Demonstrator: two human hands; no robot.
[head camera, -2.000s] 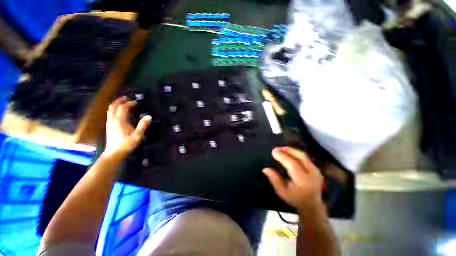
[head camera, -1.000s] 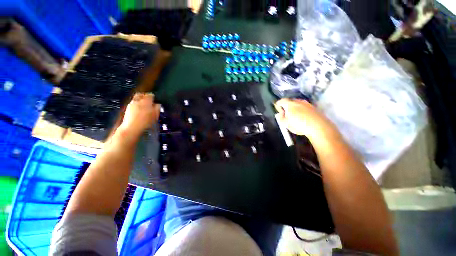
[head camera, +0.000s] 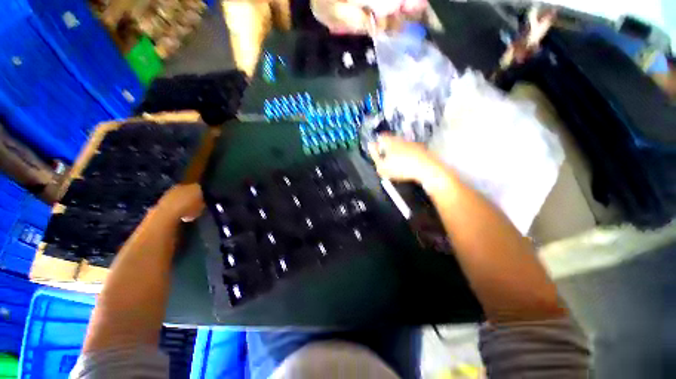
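Black plastic housings (head camera: 284, 229) lie in a four-by-four grid on the dark green bench, most with a small white or silver spot. My left hand (head camera: 184, 201) is at the left edge of the grid, its fingers bent and partly hidden; whether it holds anything cannot be told. My right hand (head camera: 396, 159) is beyond the grid's right side, at the clear bag's edge, with curled fingers; what is in it cannot be seen. A slim white stick tool (head camera: 396, 198) lies just below my right hand, right of the grid.
Green boards with blue components (head camera: 326, 127) lie behind the grid. A clear bag of parts (head camera: 415, 89) and a whitish bag (head camera: 504, 148) are at right. Stacked black trays (head camera: 118, 189) on cardboard stand at left, with a blue crate (head camera: 59, 337) below. Another person's hand shows across the bench.
The view has shifted, and the grid looks more tilted. My right hand has moved from the bench's near right side to the bag's edge. My left hand has left the housings for the grid's outer edge.
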